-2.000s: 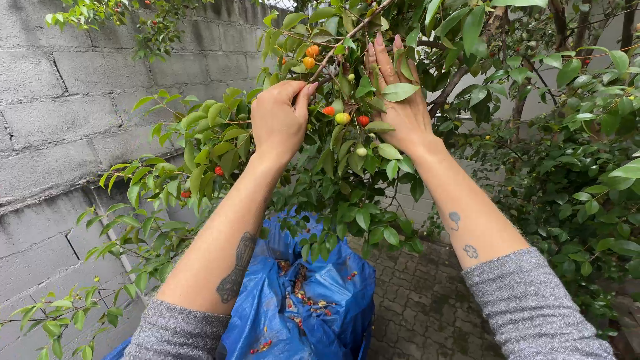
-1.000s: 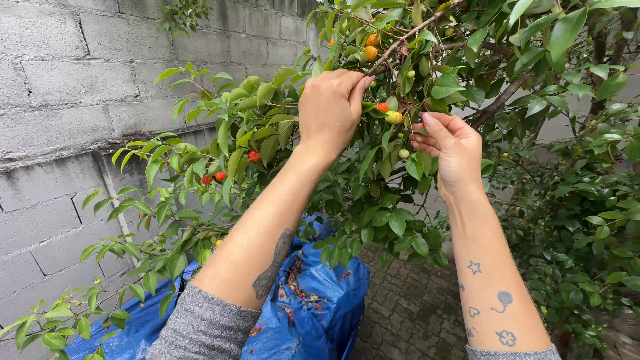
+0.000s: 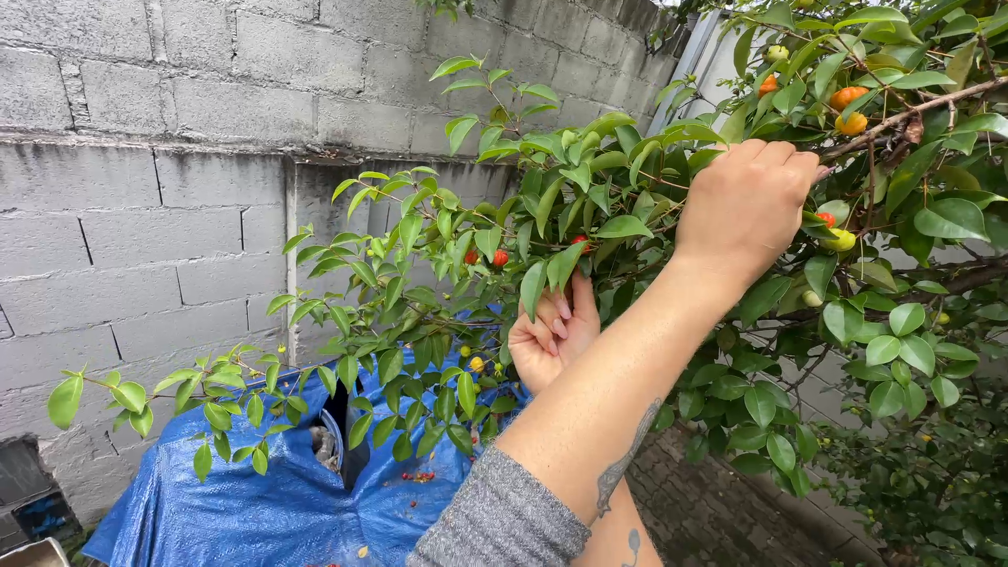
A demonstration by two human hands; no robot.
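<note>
My left hand [image 3: 744, 209] grips a leafy branch [image 3: 906, 114] at the upper right, its fist closed around the wood. Beneath the left forearm crosses my right arm, and my right hand [image 3: 555, 335] reaches up among the leaves with its fingers curled. A red ribbed fruit [image 3: 580, 242] hangs just above the right thumb tip, partly behind a leaf; whether the fingers touch it is hidden. Two more red fruits, one of them a ribbed berry [image 3: 500, 257], are left of it. Orange fruits [image 3: 850, 122] and a yellow-green fruit [image 3: 839, 240] hang to the right of my left hand.
A grey block wall [image 3: 197, 110] stands behind the branches at the left. Below lies a blue tarp [image 3: 260, 488] with fallen fruit bits on it and an opening near its middle. Paving [image 3: 709, 504] shows at the lower right, beside dense foliage.
My right hand has left the spot beside the yellow fruit and crossed under my left arm to the red fruits at the left. My left hand still grips the branch. The view has swung left.
</note>
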